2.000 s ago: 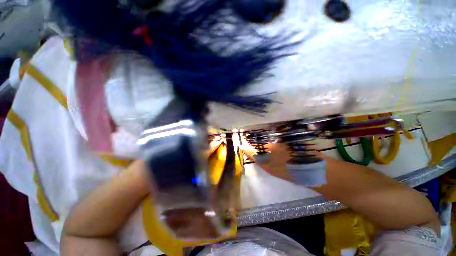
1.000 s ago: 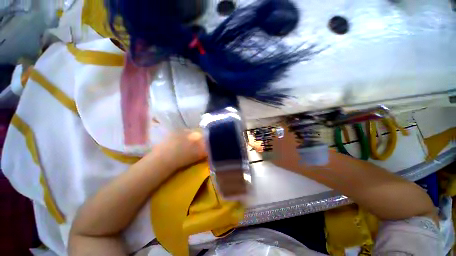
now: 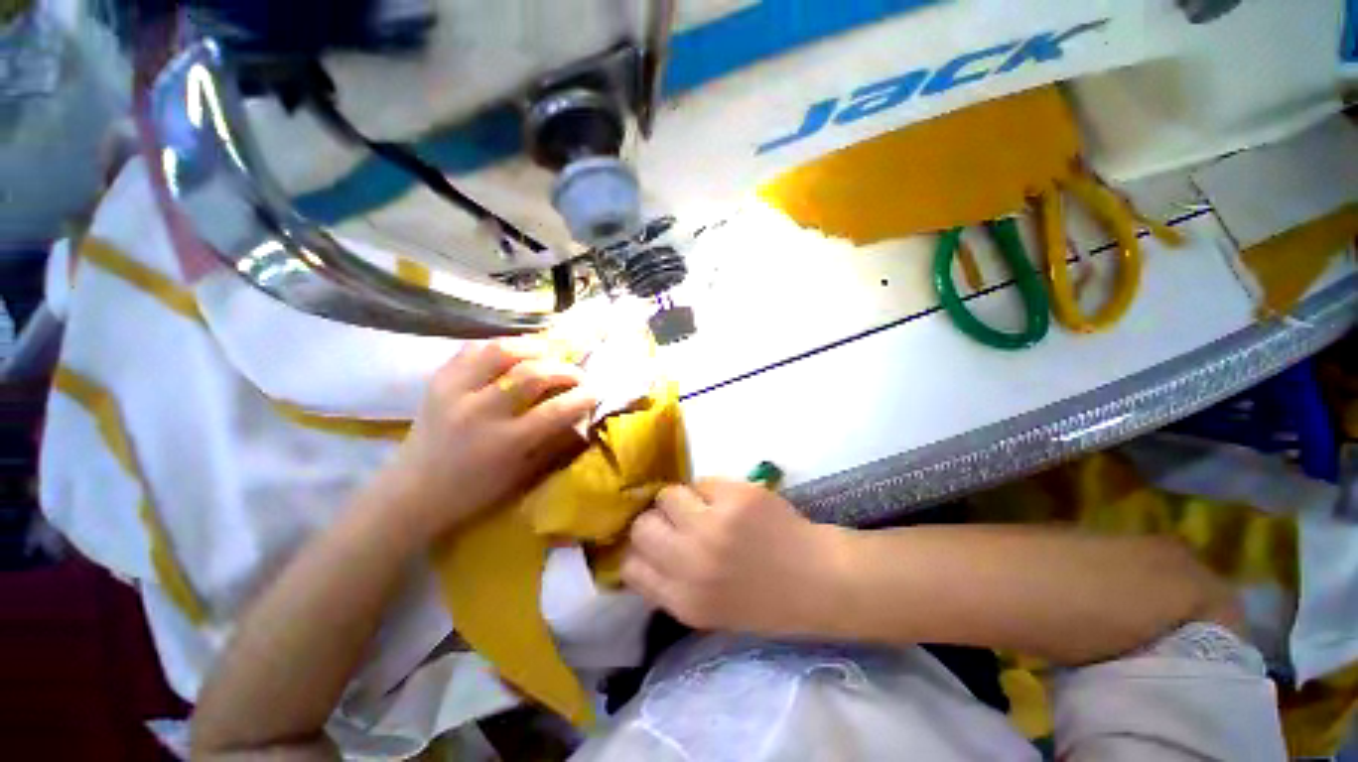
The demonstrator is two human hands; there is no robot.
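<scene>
A small mustard-yellow piece (image 3: 596,484) lies bunched below the lit needle area, with a long tail hanging toward me. My left hand (image 3: 492,424) is on its upper left side, fingers bent over the fabric close to the presser foot. My right hand (image 3: 715,551) grips its lower right edge with thumb and fingers. The needle and presser foot are washed out by bright light. The large white garment fabric (image 3: 298,491) with mustard bands spreads at the left, partly under my left forearm.
The white JACK machine head (image 3: 923,75) spans the top, with a shiny metal guard (image 3: 238,209) at its left. Scissors with green and yellow handles (image 3: 990,283) and a flat mustard piece (image 3: 938,164) lie right. The silvery table edge (image 3: 1043,432) curves below.
The view has shifted, so the machine lettering and needle area now show. My right hand has come from behind the machine parts to the yellow piece's near edge. My left hand is nearer the needle.
</scene>
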